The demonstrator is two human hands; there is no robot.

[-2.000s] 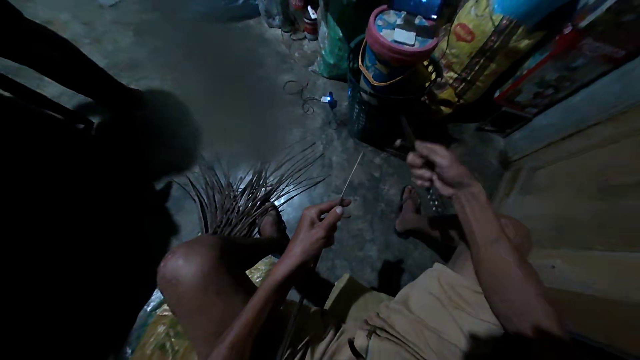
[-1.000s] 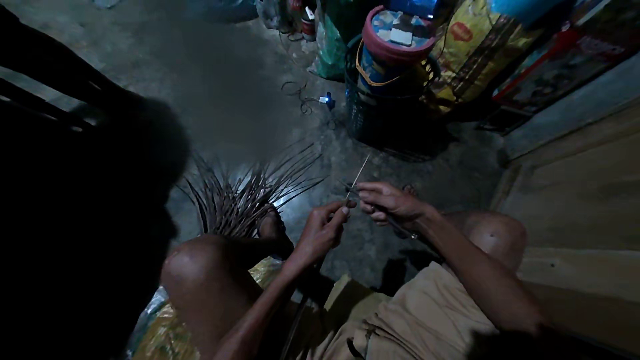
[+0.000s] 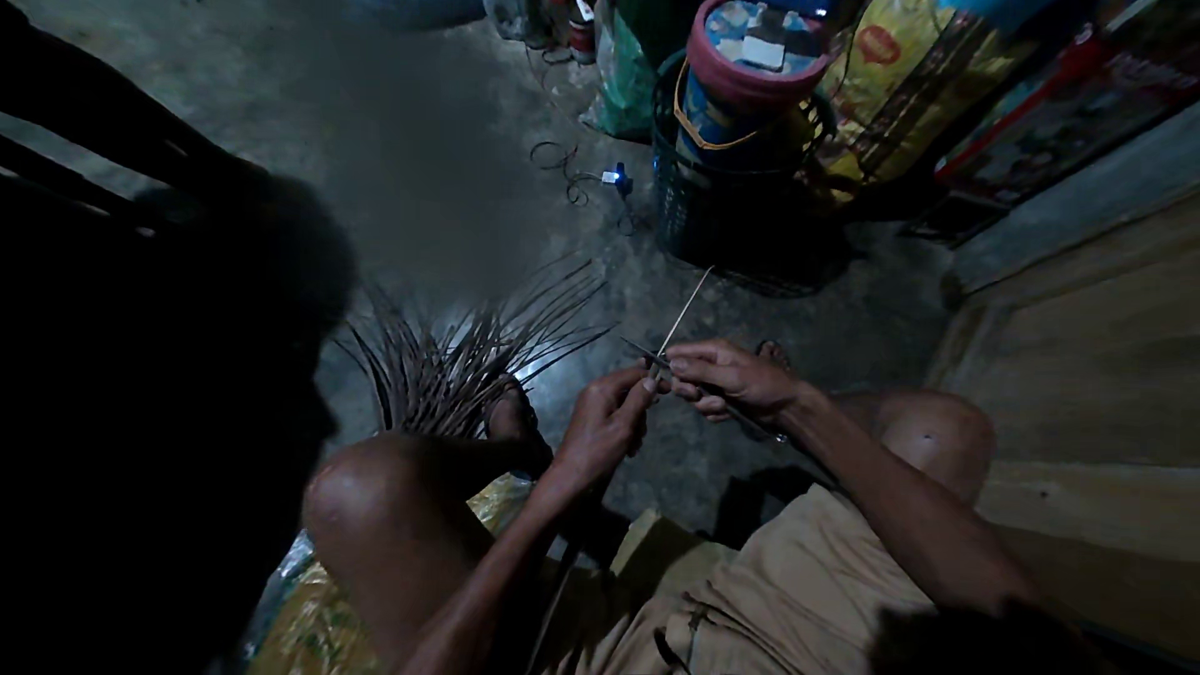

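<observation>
My left hand [image 3: 609, 417] pinches a thin pale strip [image 3: 687, 307], which rises from the fingertips; a darker length of what seems the same strip hangs below toward my lap. My right hand [image 3: 731, 377] is closed around a knife [image 3: 641, 351] with a narrow dark blade. The blade lies across the strip, close to my left fingertips, and the handle end shows below my right palm. To the left, a bundle of long, dark, thin strips [image 3: 436, 366], possibly leaf midribs, lies on the floor beside my foot.
Ahead stands a dark plastic basket [image 3: 667, 206] holding a pink-rimmed bucket [image 3: 710, 66]. A small lit device [image 3: 614, 178] with a cable lies on the concrete floor. Printed sacks [image 3: 881, 84] stand behind. A wooden panel [image 3: 1078, 375] is at the right, a dark silhouette at the left.
My right hand, raised at the right with the knife two seconds ago, has come down and left to my left hand. The blade now meets the strip.
</observation>
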